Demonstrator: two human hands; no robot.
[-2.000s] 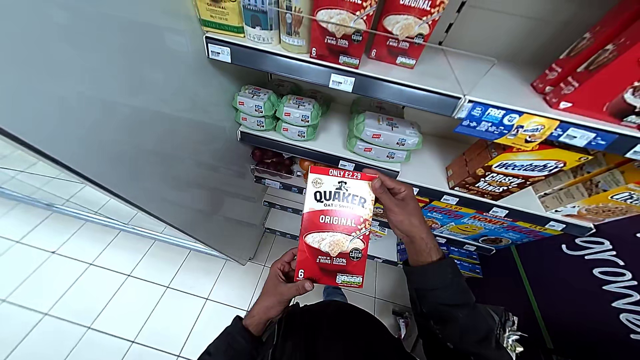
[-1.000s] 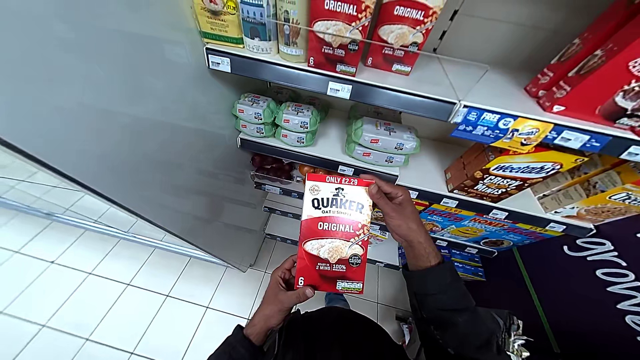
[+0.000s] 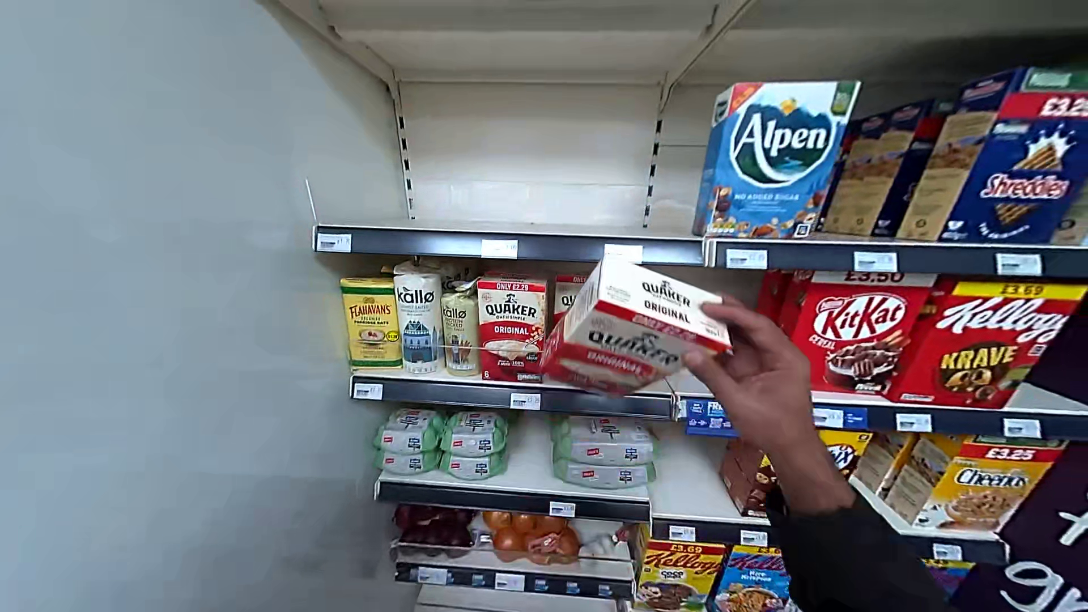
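Note:
My right hand (image 3: 761, 374), in a dark sleeve, grips one end of a red and white Quaker oats box (image 3: 633, 331) between thumb and fingers. The box is tilted and slightly blurred, its top turned toward me, in front of the second shelf. Just left of it, an upright Quaker box (image 3: 512, 327) stands on that shelf, and another, partly hidden behind the held box, shows beside it. Further left are two Kallo packs (image 3: 418, 319) and a yellow-green Flahavan's oats pack (image 3: 371, 323). My left hand is out of view.
An Alpen box (image 3: 778, 161) and Shreddies boxes (image 3: 1011, 170) stand on the upper right shelf. KitKat (image 3: 863, 336) and Krave (image 3: 990, 348) cereal boxes are right of my hand. Egg cartons (image 3: 603, 450) sit below, above bagged onions (image 3: 531, 535). A grey panel (image 3: 170, 306) borders the left.
The Quaker box has gone from upright in both hands to tilted in my right hand alone, up by the shelf. My left hand has left the view. The view has risen toward the upper shelves.

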